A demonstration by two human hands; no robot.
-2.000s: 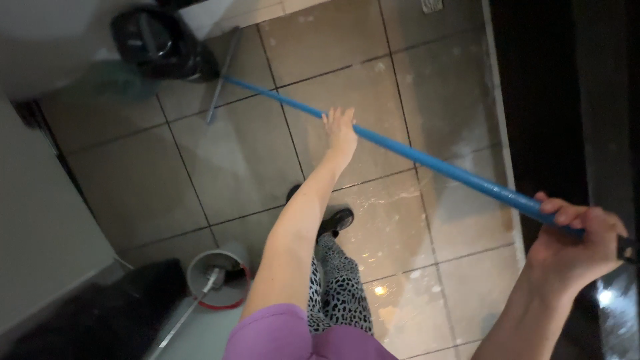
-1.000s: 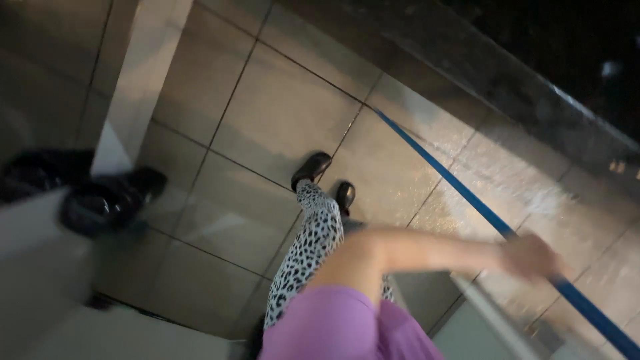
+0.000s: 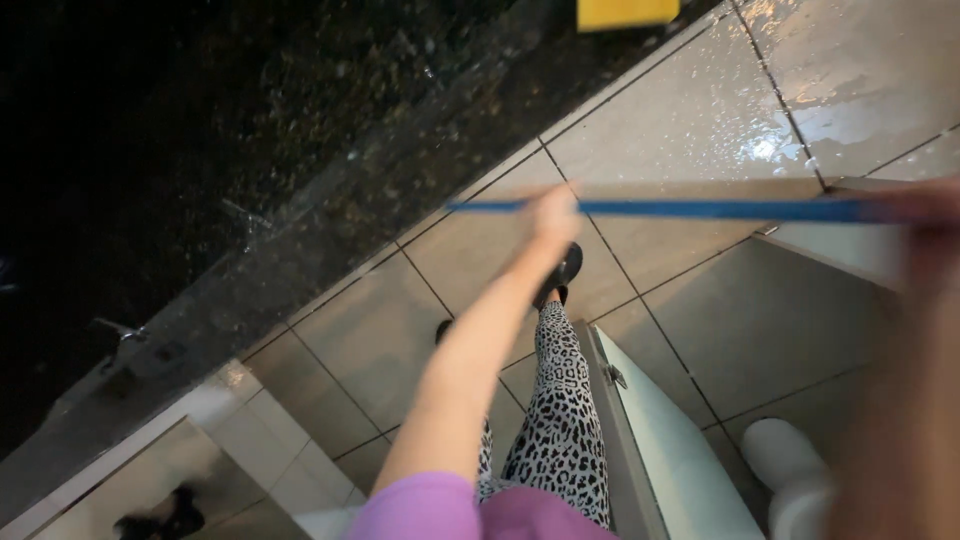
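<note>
A long blue pole (image 3: 697, 210) runs nearly level across the upper middle of the view. My left hand (image 3: 553, 214) is closed around it near its left end as seen here. At the right edge my right hand (image 3: 926, 206), badly blurred, grips the other part of the pole. The pole's far end passes out of sight by the dark stone counter (image 3: 315, 187), so what it carries is hidden. Below lies the tiled floor (image 3: 472, 262), with wet, shining patches (image 3: 765, 146) at the upper right.
A pale door (image 3: 675, 442) with a metal latch stands right of my leg. Beyond it is a white toilet (image 3: 784, 450). A tap (image 3: 124, 330) sits on the counter at left. A yellow object (image 3: 626, 13) is at the top edge. A mirror-like panel (image 3: 187, 480) is at lower left.
The view has swung strongly. The black bin and the pole's crosspiece, seen two seconds ago, are out of view. The pole now lies level instead of slanting, and the counter fills the upper left.
</note>
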